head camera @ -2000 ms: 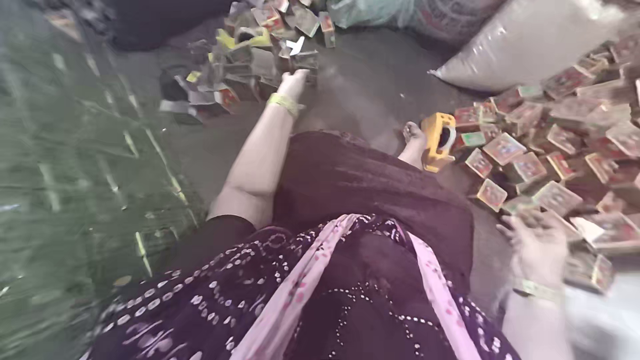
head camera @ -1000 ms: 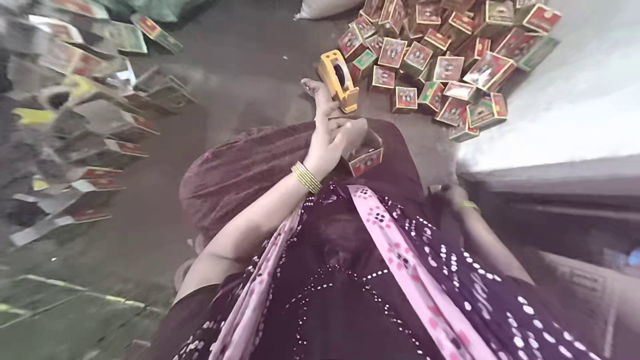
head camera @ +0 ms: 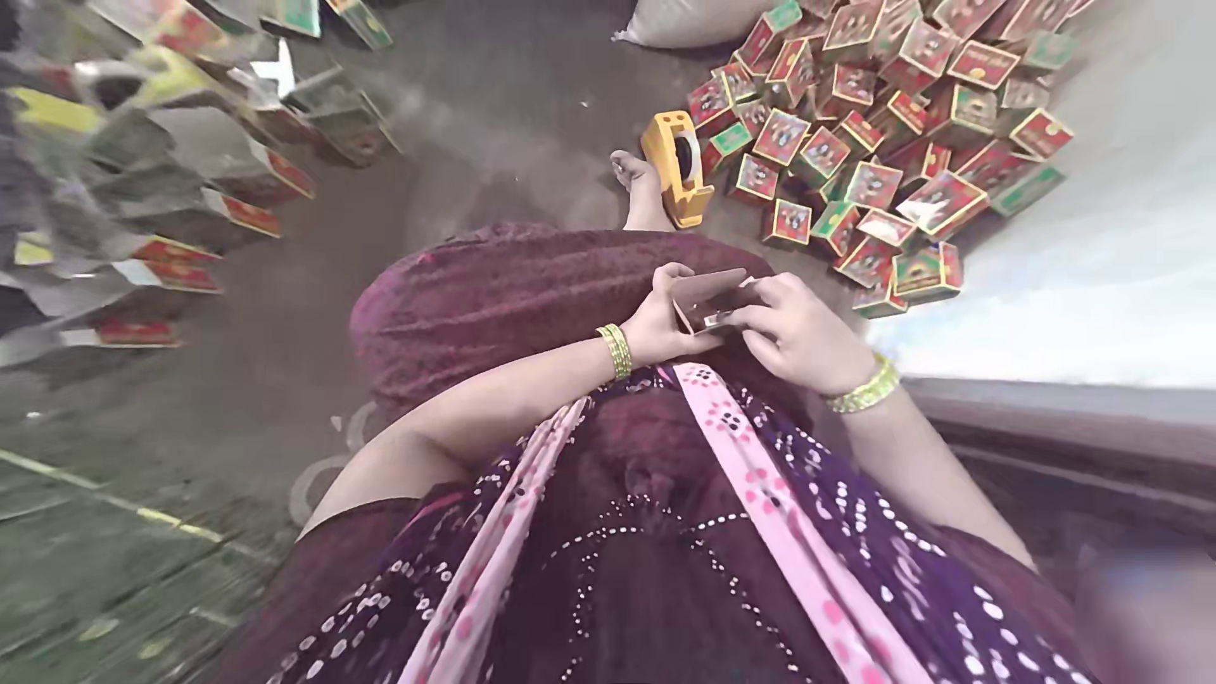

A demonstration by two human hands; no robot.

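Over my lap, my left hand [head camera: 663, 318] holds a small cardboard box [head camera: 705, 291] from its left side, with an open end facing my right hand. My right hand [head camera: 793, 328] has its thumb and fingers at the box's right side, on its flaps; the fingertips partly hide them. A yellow tape dispenser [head camera: 676, 169] with a roll of tape stands on the floor beside my foot, beyond both hands. To its right lies a heap of small red and green printed boxes [head camera: 782, 137].
Folded-open cartons [head camera: 204, 142] with red and yellow parts are piled on the floor at the left. A pale sack [head camera: 689, 21] lies at the top. A green mat [head camera: 104, 532] with yellow lines covers the lower left. A white surface [head camera: 1092, 275] borders the box heap at the right.
My right hand has come up from my right side to the box in my left hand. Two seconds ago my left hand was at the carton pile. The view has shifted widely.
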